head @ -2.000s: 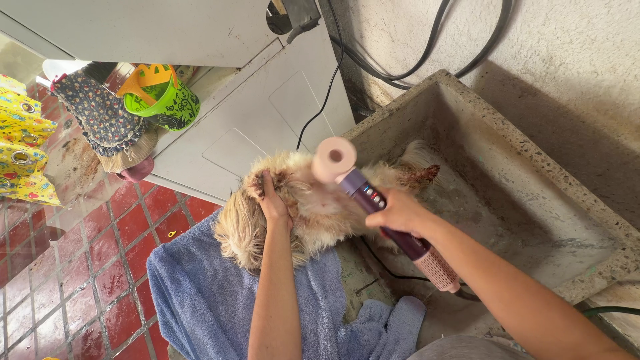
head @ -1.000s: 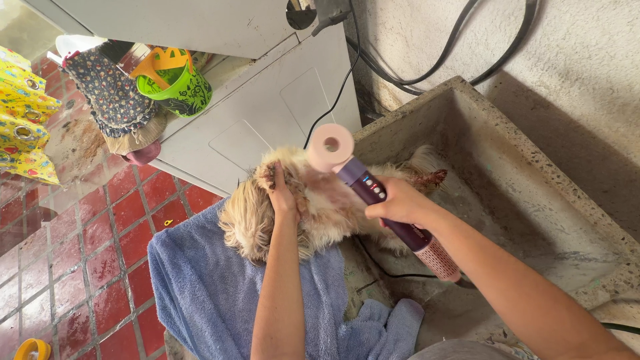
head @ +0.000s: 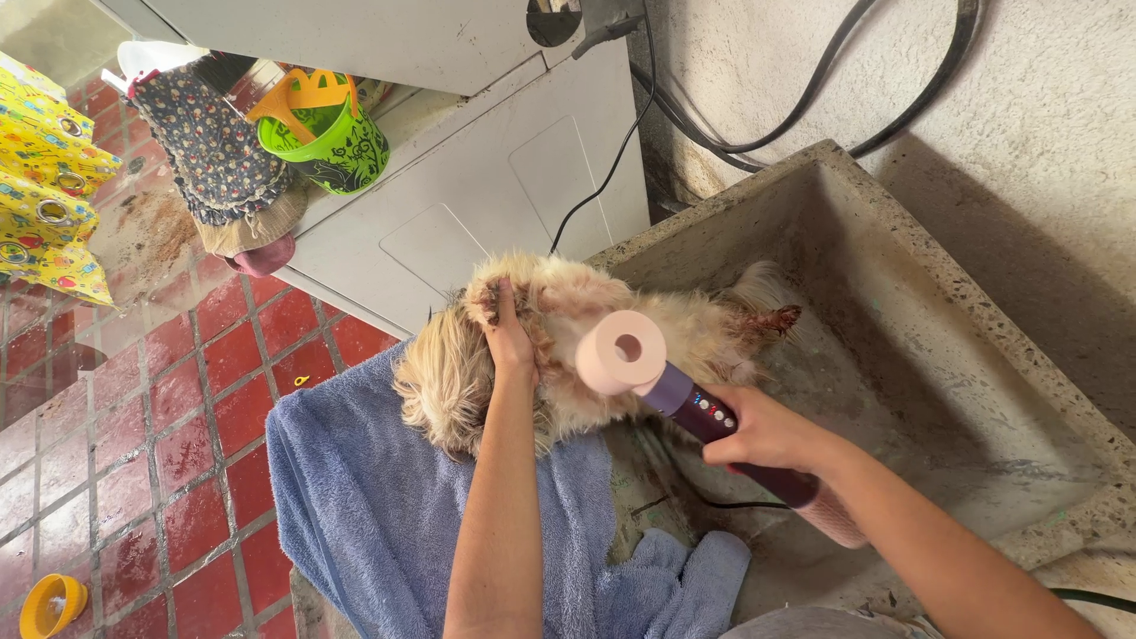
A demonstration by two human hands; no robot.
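Note:
A cream long-haired dog lies belly up, its head over a blue towel and its hind part over a stone basin. My left hand is closed around the dog's front leg near the paw, close to the head. In my right hand is a purple and pink hair dryer, gripped by its handle. Its round pink head is over the dog's belly, and the handle slants down to the right. The dog's hind paw looks dark and wet. Fur and the arm partly hide the dog's face.
White appliances stand beyond the dog. A green bucket sits beside a floral cloth. Black hoses run along the wall, and a thin cable hangs behind the dog. A yellow cup lies on the red tiled floor.
Relative to the dog, my right hand has moved the dryer's head a little down toward the lower belly side. My left hand keeps its hold on the front leg.

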